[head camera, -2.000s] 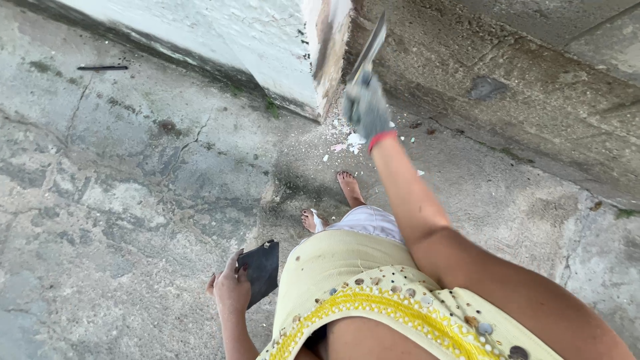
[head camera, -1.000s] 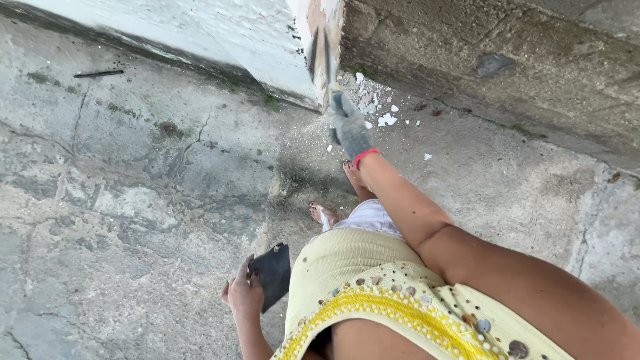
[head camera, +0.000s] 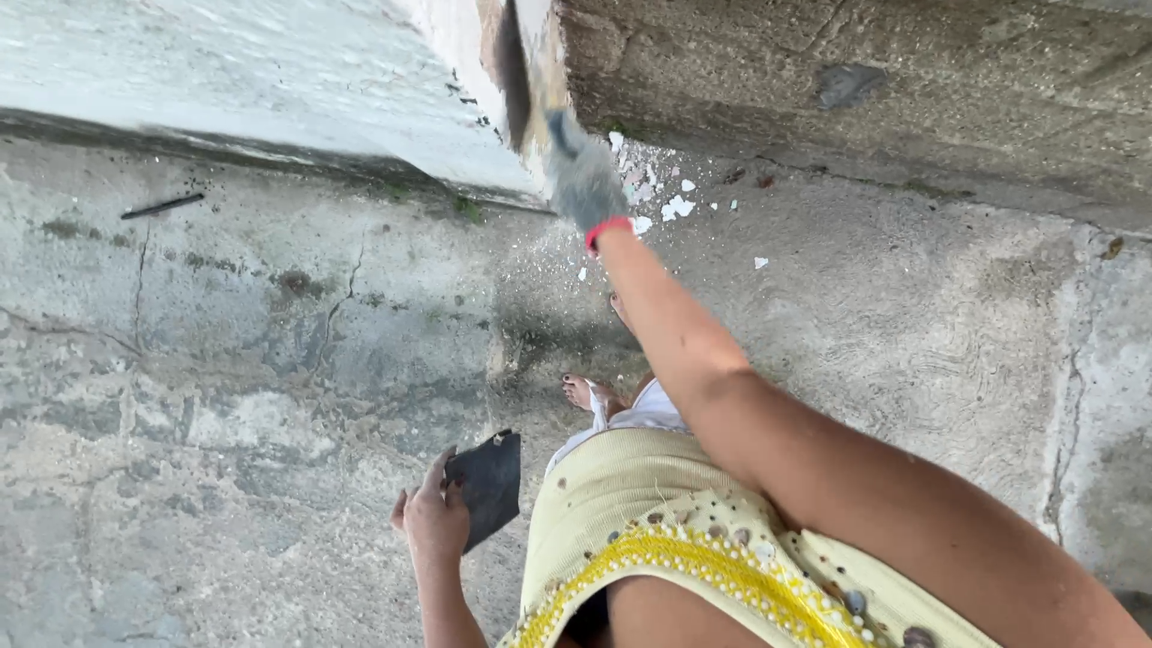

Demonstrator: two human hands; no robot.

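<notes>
My right hand (head camera: 587, 180), in a grey glove with a red cuff, grips a long-bladed scraping tool (head camera: 515, 76), blurred, whose blade lies along the wall's corner edge (head camera: 549, 63). The paint there is stripped in patches. My left hand (head camera: 435, 520) is bare and holds a dark flat sheet (head camera: 490, 486), perhaps sandpaper, by its left side, left of my waist. White paint flakes (head camera: 677, 208) lie on the floor below the corner, just right of the gloved hand.
A white painted wall (head camera: 243, 72) rises at upper left and a rough concrete wall (head camera: 810, 99) at upper right. A thin dark strip (head camera: 162, 206) lies on the cracked concrete floor (head camera: 270, 504) at left. My bare foot (head camera: 577, 391) stands below the corner.
Two seconds ago the gloved hand held the tool raised off to the right of the corner edge; the blade is now at the edge. The left hand keeps its hold on the dark sheet.
</notes>
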